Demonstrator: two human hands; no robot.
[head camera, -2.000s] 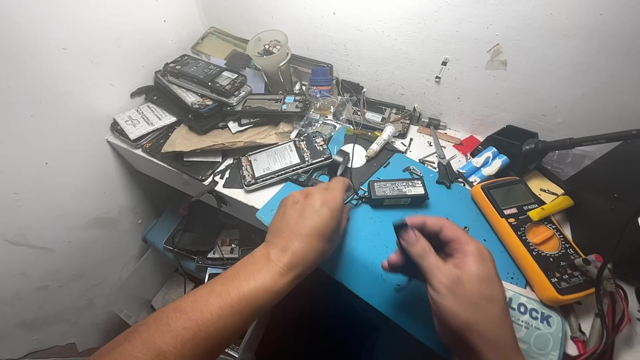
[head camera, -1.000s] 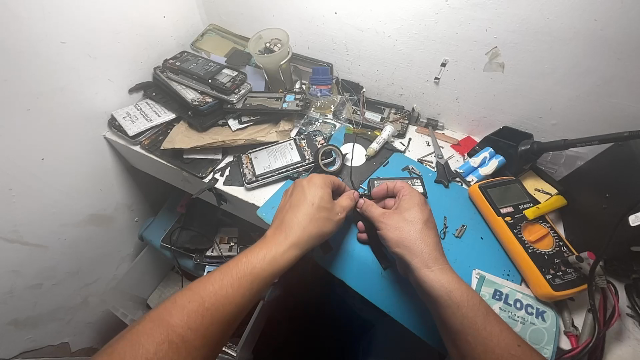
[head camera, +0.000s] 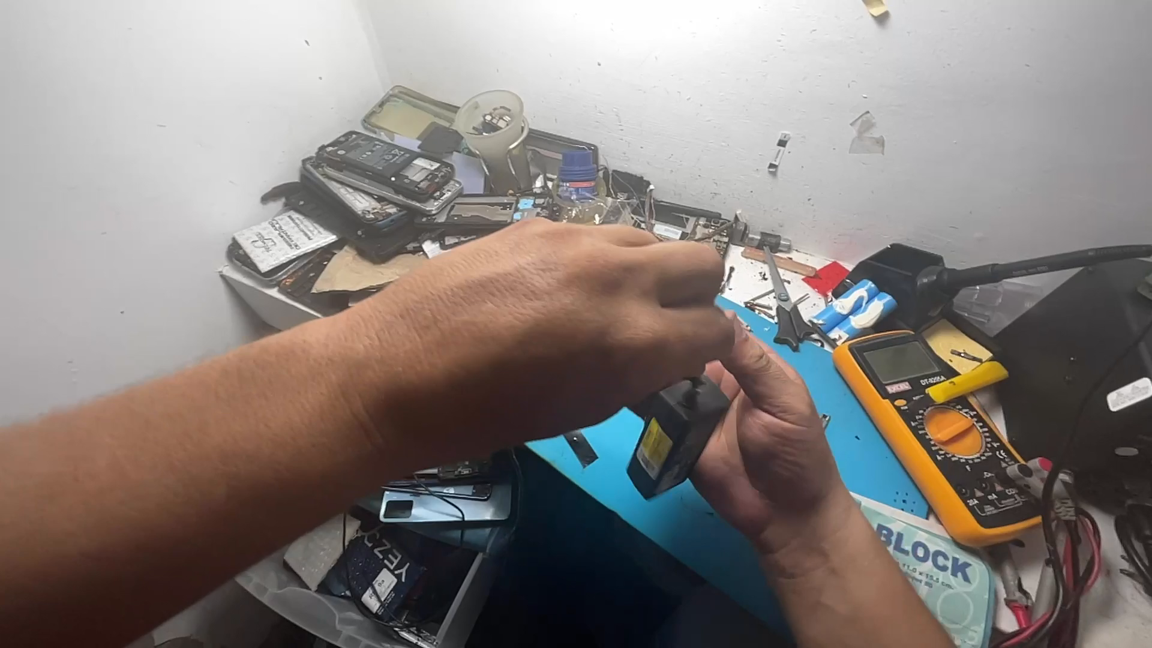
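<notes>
A black power adapter (head camera: 679, 436) with a yellow label is tilted in my right hand (head camera: 765, 441), its cable end facing up. My left hand (head camera: 576, 315) reaches across in front, back of the hand to the camera, fingers curled over the adapter's cable end. Its fingertips are hidden, so what they hold cannot be told. Both hands are above the blue work mat (head camera: 846, 405). A small dark strip (head camera: 580, 447) lies on the mat below my left hand.
Stacked phone parts (head camera: 387, 166), a cup (head camera: 490, 126) and a blue-capped bottle (head camera: 578, 175) stand at the back left. Scissors (head camera: 787, 306), blue cylindrical cells (head camera: 853, 310), an orange multimeter (head camera: 940, 436) and a printed pack (head camera: 936, 567) are at the right. An open drawer (head camera: 459, 594) is below.
The black adapter, lying on the mat two seconds ago, is now up in my right hand. My left hand has moved across in front of it and hides the phone nearest the mat.
</notes>
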